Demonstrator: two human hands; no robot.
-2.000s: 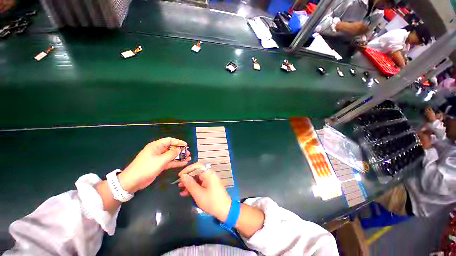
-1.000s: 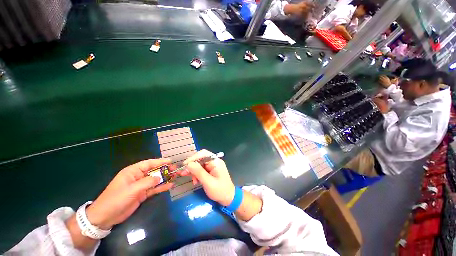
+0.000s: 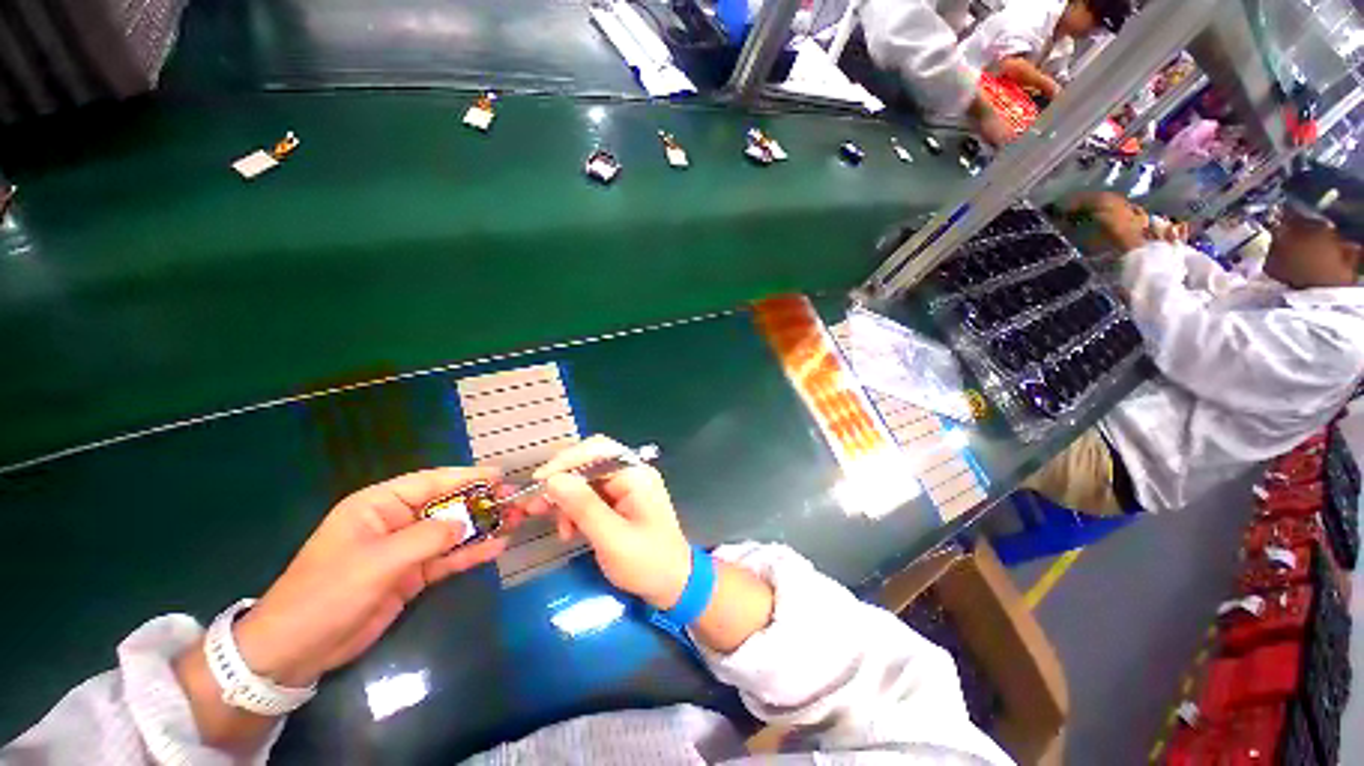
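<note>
My left hand [image 3: 367, 561] holds a small electronic module [image 3: 464, 516] with a white face, dark edge and gold part between thumb and fingers. My right hand [image 3: 621, 524] holds a slim white-silver pen-shaped tool [image 3: 591, 469]; its thin tip reaches the module's right part. Whether the tip touches is too small to tell. A beige die-cut adhesive sheet [image 3: 513, 407], divided by dark lines into strips, lies on blue backing behind and partly under my hands.
Scattered modules [image 3: 601, 165] lie on the green conveyor belt [image 3: 449, 255] beyond. To the right lie an orange amber sheet [image 3: 820, 377], clear film [image 3: 905, 367], another striped sheet [image 3: 945, 476] and a black blister tray [image 3: 1040, 314]. A cardboard box [image 3: 995, 629] stands below. A person works at right.
The view has swung right since the first frame. My left hand has turned the module face up, and the tool tip has come to it. The neighbouring person's arm has reached further over the tray.
</note>
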